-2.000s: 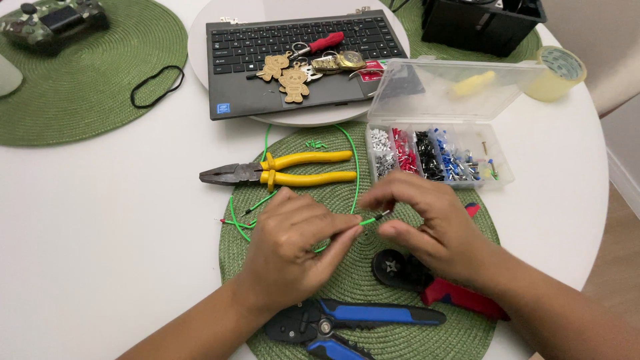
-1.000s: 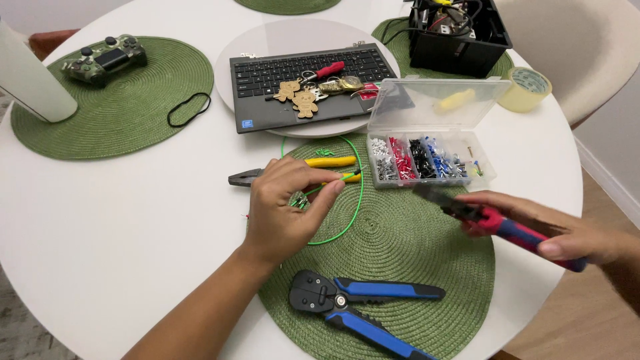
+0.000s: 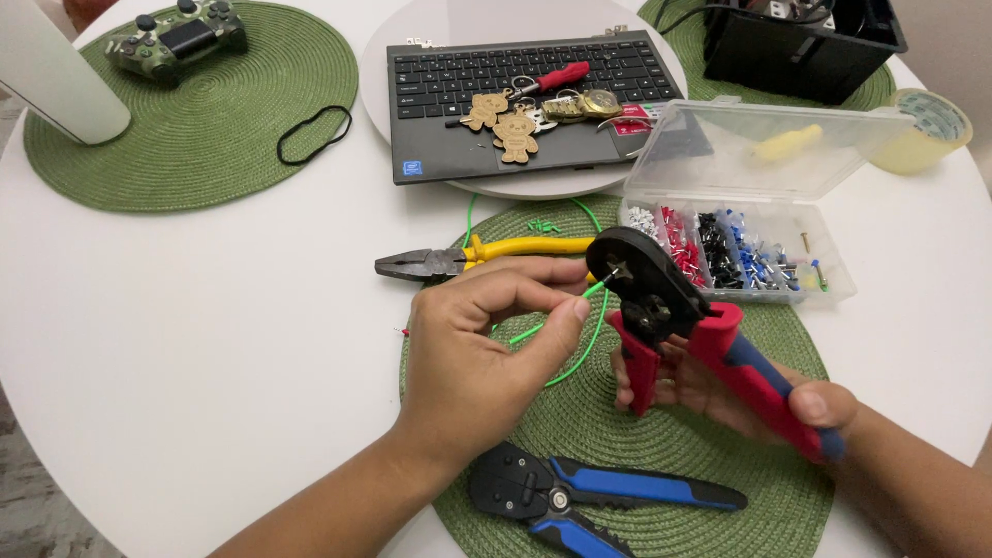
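Observation:
Between thumb and fingers, my left hand [image 3: 496, 341] pinches a green insulated wire [image 3: 594, 290]. Its tip, with a dark-collared metal ferrule, is at the star-shaped jaw opening of a ferrule crimping tool [image 3: 647, 283]. My right hand [image 3: 721, 387] holds this tool by its red and blue handles, which are spread apart. Behind my left hand lie yellow-handled combination pliers [image 3: 422, 264], partly covered. A blue and black wire stripper [image 3: 515, 484] rests on the green woven placemat [image 3: 783, 372] below. An open plastic case [image 3: 837, 283] of sorted ferrules is beyond the crimper.
A laptop keyboard base [image 3: 449, 147] bears keys and a gold watch [image 3: 599, 103]. Around it are a black open box [image 3: 798, 58], a tape roll [image 3: 926, 128], a black elastic loop [image 3: 314, 138] and a camouflage game controller [image 3: 180, 40]. Small green pieces [image 3: 544, 226] lie near the pliers.
Two seconds ago the crimping tool lay on the placemat; my right hand picked it up and has brought it to the wire's end. My left hand keeps hold of the wire.

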